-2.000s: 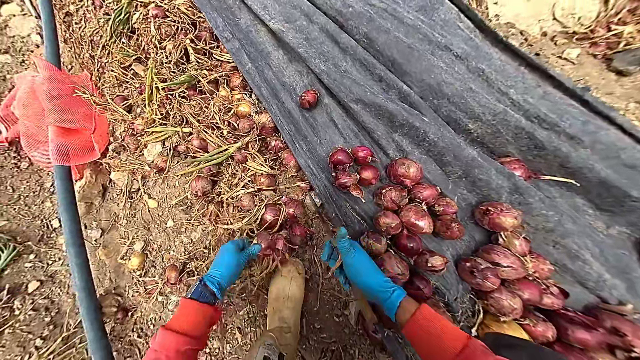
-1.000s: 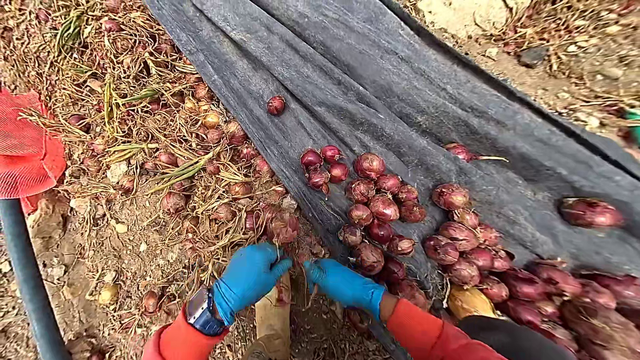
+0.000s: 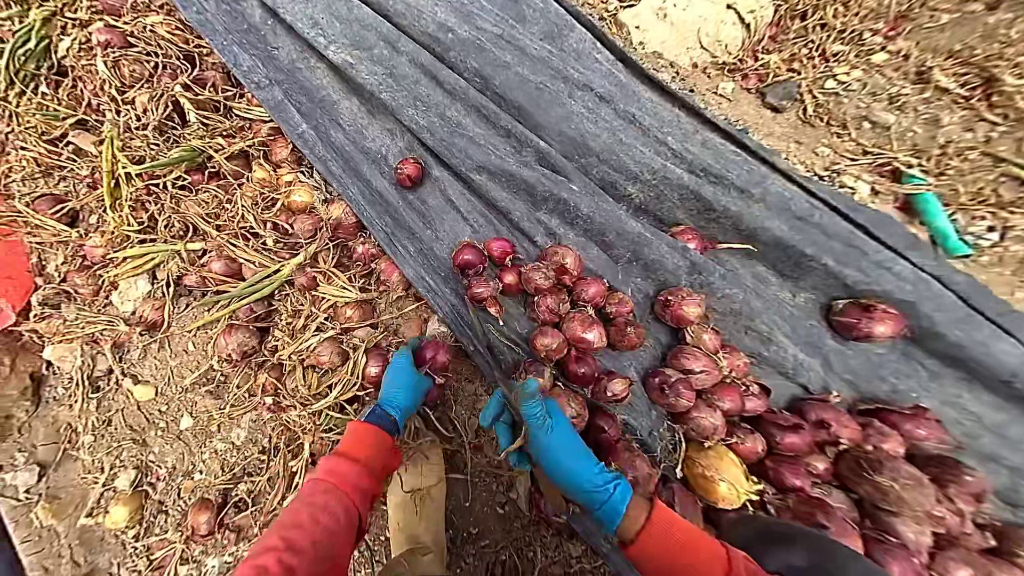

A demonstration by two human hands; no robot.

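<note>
Both hands wear blue gloves. My left hand (image 3: 405, 384) is closed around the near side of a red onion (image 3: 433, 357) low over the soil, beside other onions with dry tops. To its right, at the near edge of the dark cloth (image 3: 512, 184), my right hand (image 3: 552, 440) has its fingers curled on a thin dark tool (image 3: 592, 538), whose kind I cannot tell. Just beyond that hand, a group of red onions (image 3: 583, 330) rests on the cloth. A single small onion (image 3: 409, 172) sits farther up it.
A larger heap of red onions (image 3: 888, 480) lies at the lower right, with one yellow onion (image 3: 720, 475) at its edge. Pulled onions and dry stalks (image 3: 240, 280) cover the ground at left. A boot (image 3: 417, 504) stands between my arms. A red mesh bag (image 3: 13, 276) shows at the left edge.
My hands were close together one second ago; now they are apart, the left one at an onion on the left. The view has shifted to the right.
</note>
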